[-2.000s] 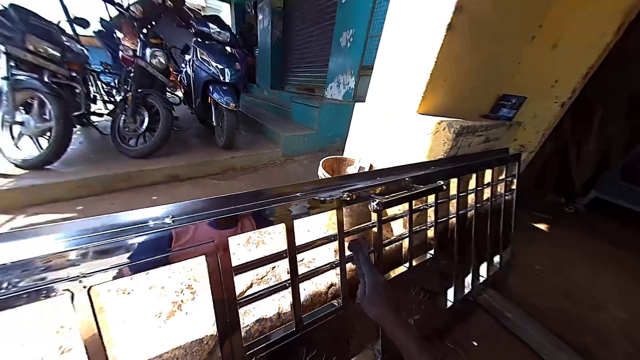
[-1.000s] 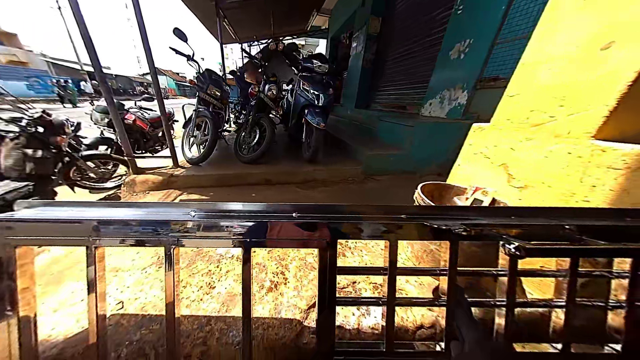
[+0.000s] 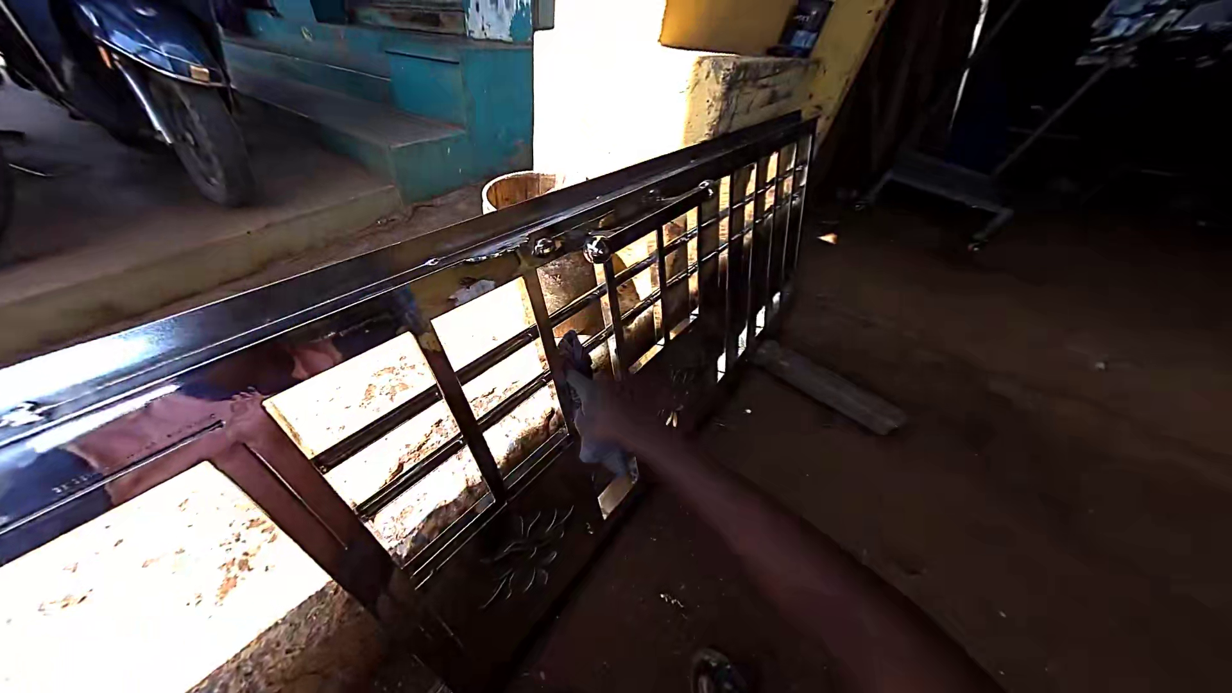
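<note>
A long glossy dark metal grille frame (image 3: 462, 414), with upright and cross bars, slants across the head view. A bar handle (image 3: 650, 221) with round end fittings is on its upper part, and a raised leaf ornament (image 3: 529, 558) is on its lower panel. From the lower right my right arm reaches to the frame. My right hand (image 3: 602, 414) is closed around a bluish-grey cloth (image 3: 604, 454) against an upright bar, left of and below the handle. The fingers are partly in shadow. My left hand is not in view.
Behind the frame are a round tub (image 3: 520, 190), a pale stone block (image 3: 423, 385) and teal steps (image 3: 423, 154). A scooter (image 3: 183, 96) is parked at the upper left. A flat plank (image 3: 833, 390) lies on the dirt floor, with a metal stand (image 3: 943, 188) farther back.
The view has swung right and down since one second ago. My right hand, mostly dark behind the bars then, now shows clearly with the cloth at an upright bar.
</note>
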